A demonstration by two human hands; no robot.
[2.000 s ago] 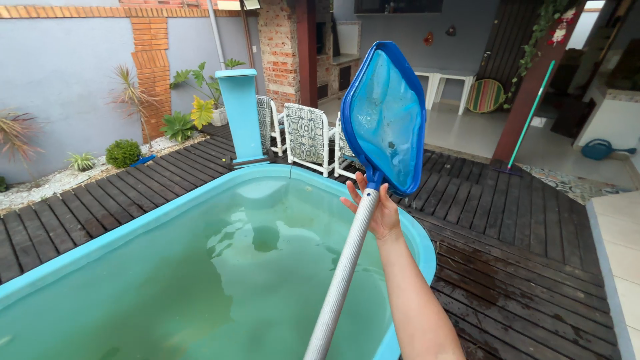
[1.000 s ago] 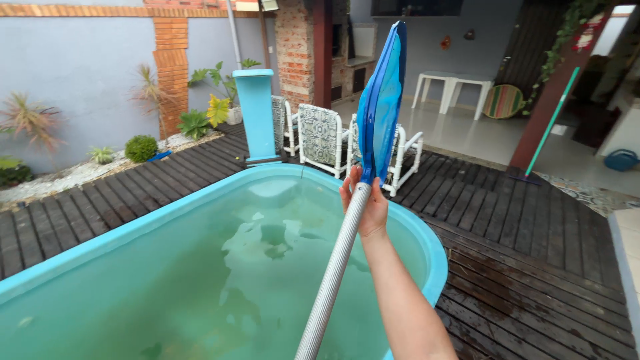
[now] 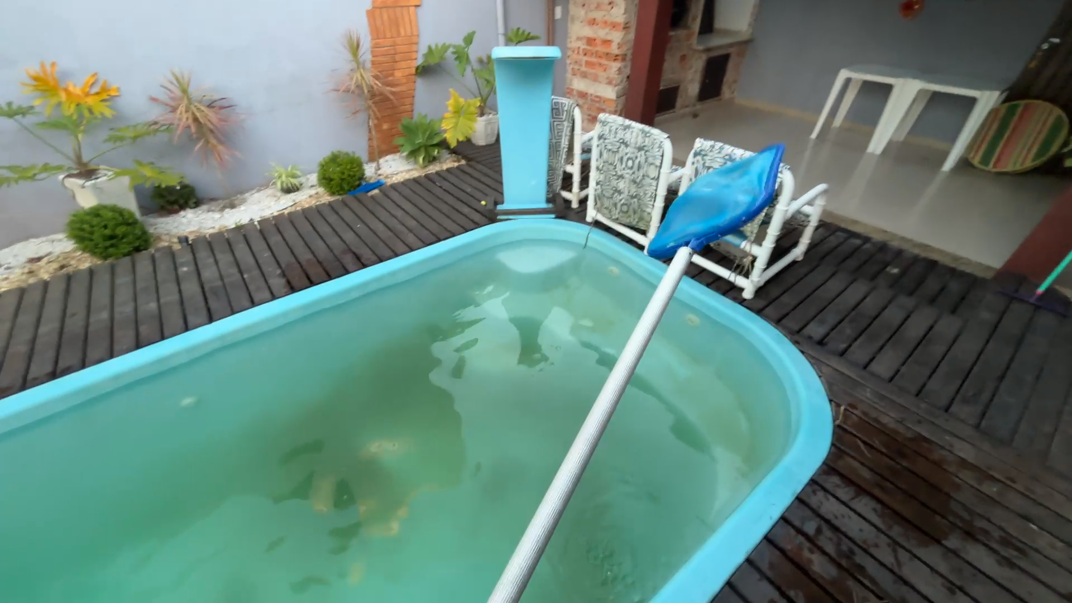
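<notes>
A blue pool leaf skimmer net [image 3: 720, 201] on a ribbed metal pole [image 3: 599, 414] reaches over the pool from the bottom edge of the view. Its head stands above the far right rim, in front of a white patterned chair. The pole slants up and to the right over the greenish water [image 3: 335, 402] of the light blue pool [image 3: 808, 410]. Neither of my hands shows; the lower end of the pole is cut off by the frame, so what holds it is hidden.
Dark wooden decking [image 3: 921, 335] runs round the pool. Beyond the far end stand a light blue pool fountain [image 3: 526, 126] and patterned chairs [image 3: 628, 172]. Potted plants and round bushes [image 3: 107, 232] line the wall at left. White tables [image 3: 913, 84] stand under the roof; a squeegee or broom [image 3: 1038, 293] is at right.
The hand that was at the pole just below the net has left the view. The net has tilted over to the right and now lies farther off, before the chairs. The view has turned left and down.
</notes>
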